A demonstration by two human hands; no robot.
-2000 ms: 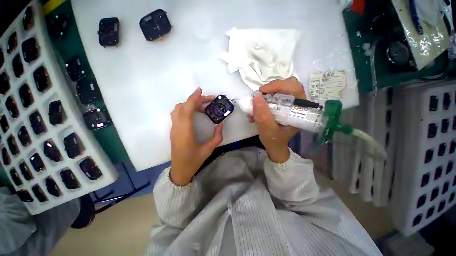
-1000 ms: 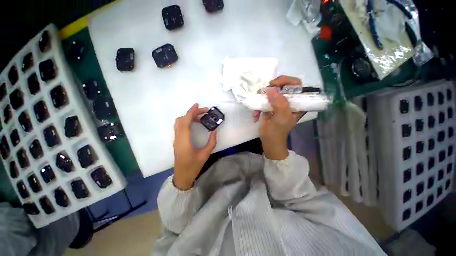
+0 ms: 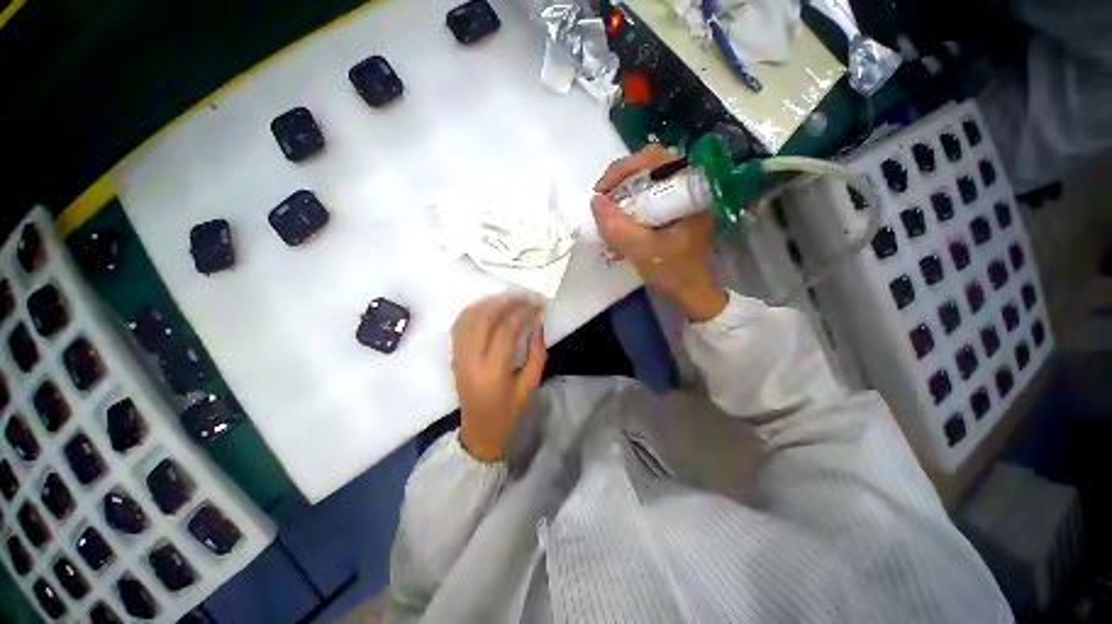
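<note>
My right hand (image 3: 659, 244) grips the white dispensing syringe (image 3: 668, 199), with its green air cap (image 3: 722, 180) at the rear and its front end pointing left over the board. My left hand (image 3: 494, 360) is blurred, fingers curled, at the near edge of the white cloth (image 3: 510, 239); whether it holds anything cannot be told. A black housing (image 3: 384, 326) lies on the white board (image 3: 281, 378) left of my left hand, not touching it. Several more black housings (image 3: 299, 217) lie farther back on the board.
A white tray of black housings (image 3: 239, 527) stands at left, and another tray of them (image 3: 923, 429) at right. Loose dark parts (image 3: 210, 417) lie on the green bench beside the left tray. Crinkled foil (image 3: 580, 55) and a cream board (image 3: 780, 120) with blue-handled cutters (image 3: 732, 51) are at the back right.
The housing that was in my left hand has been let go and lies on the board. My left hand has moved towards the cloth. The syringe has drawn back to the right. The view has turned.
</note>
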